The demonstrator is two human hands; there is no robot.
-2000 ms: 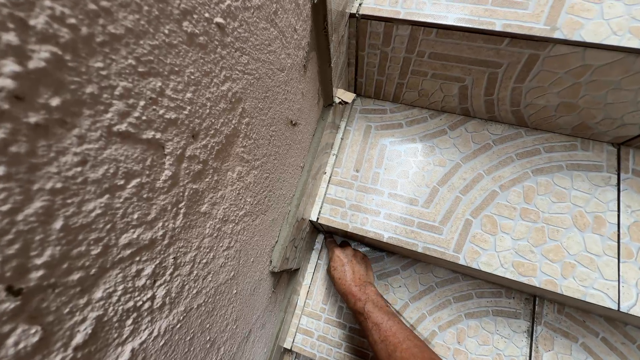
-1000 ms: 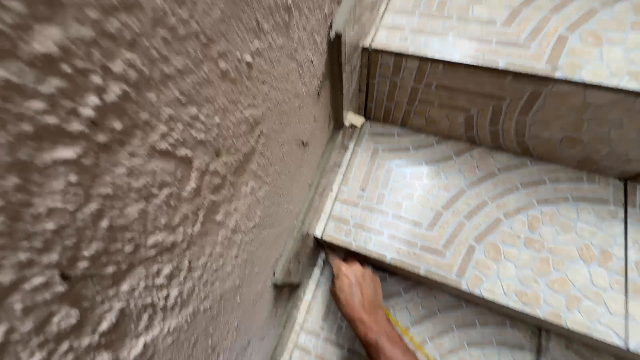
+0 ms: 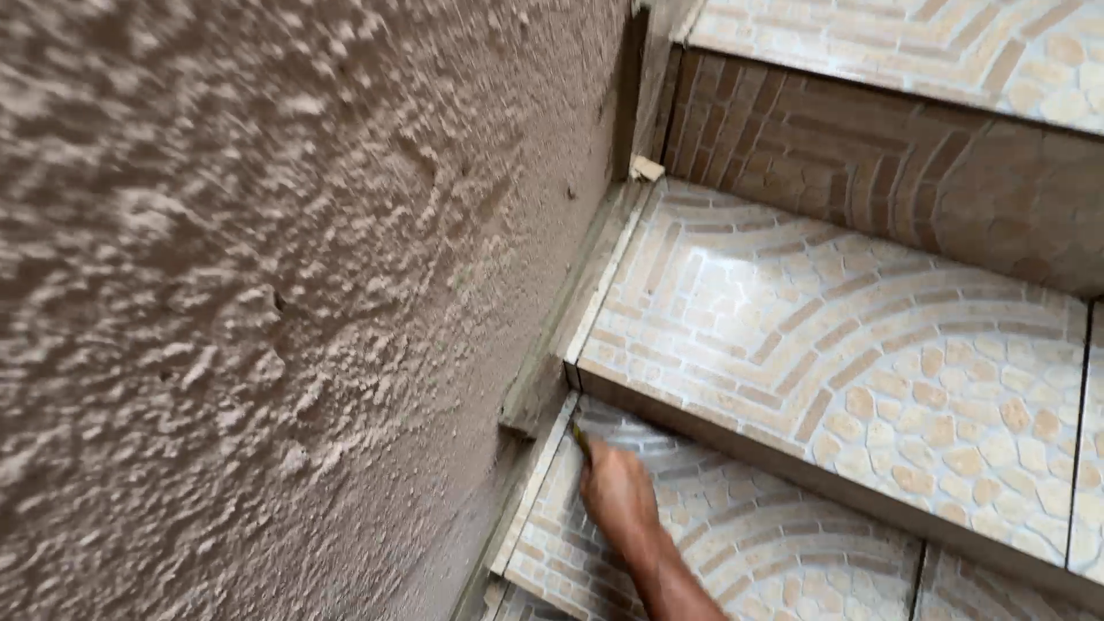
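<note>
My right hand (image 3: 617, 492) reaches in from the bottom, its fingers closed around a thin yellowish, dark-edged object (image 3: 580, 440), too small to name. The tip of that object points at the left edge of the lower tiled tread (image 3: 552, 535), beside a narrow pale edge strip (image 3: 539, 487). Just above is the front edge of the middle tiled tread (image 3: 733, 345). My fingertips are partly hidden by the back of the hand. My left hand is out of the picture.
A rough plastered wall (image 3: 302, 302) fills the left side. Mortar-edged skirting (image 3: 556, 345) runs along it. A small pale chip (image 3: 647, 168) lies at the corner below the brown tiled riser (image 3: 802, 147). An upper tread (image 3: 862, 34) lies beyond.
My right hand has drawn back from the corner under the middle tread's front edge. A yellow strip beside the forearm one second ago is no longer visible there.
</note>
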